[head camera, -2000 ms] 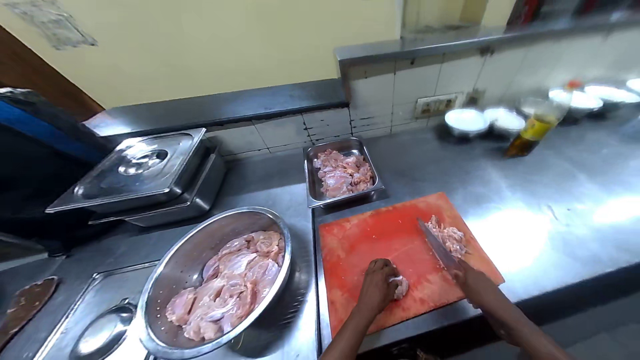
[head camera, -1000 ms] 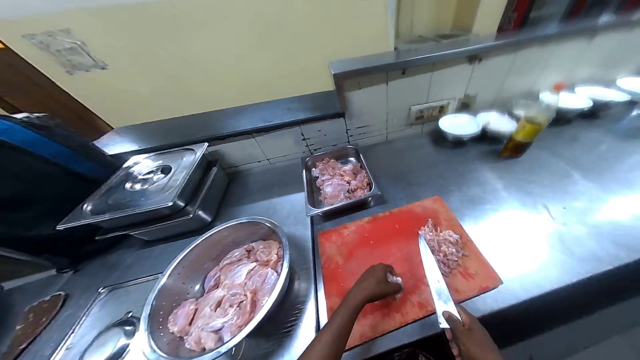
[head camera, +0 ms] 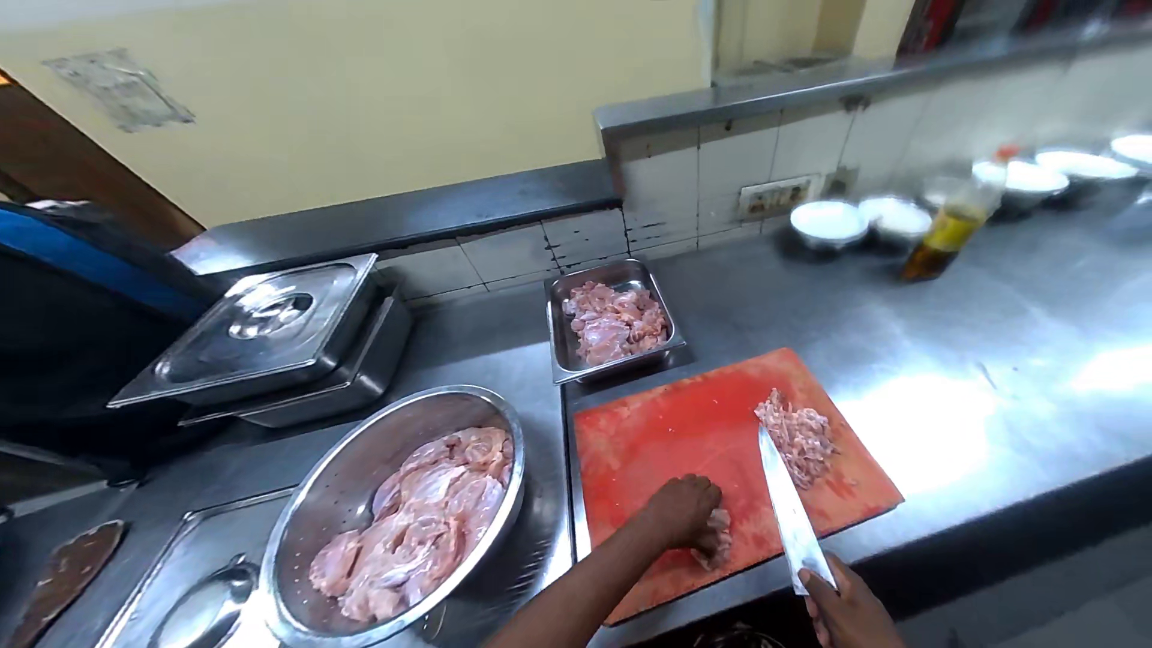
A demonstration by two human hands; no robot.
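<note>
On the red cutting board [head camera: 670,432], my left hand [head camera: 686,513] is closed on a small piece of raw meat [head camera: 717,538] near the board's front edge. My right hand [head camera: 837,598] grips a chef's knife [head camera: 792,517] at the board's front right, its tip pointing away and touching or close to a heap of chopped raw meat [head camera: 804,441]. Left of the board stands a perforated steel bowl [head camera: 310,504] with large pieces of raw meat [head camera: 432,517]. Behind the board, a square steel pan [head camera: 560,333] holds more raw meat pieces [head camera: 614,319].
Lidded steel pans [head camera: 261,324] are stacked at the left, beside a person's dark clothing [head camera: 81,333]. A bottle [head camera: 945,234] and several white-topped bowls [head camera: 828,223] stand along the tiled wall. A brown flat object [head camera: 67,576] and another steel lid [head camera: 202,607] lie front left.
The knife's blade, over the chopped meat two seconds ago, has shifted to that heap's left side, and my right hand has come nearer the board's front edge. My left hand stays at the small piece.
</note>
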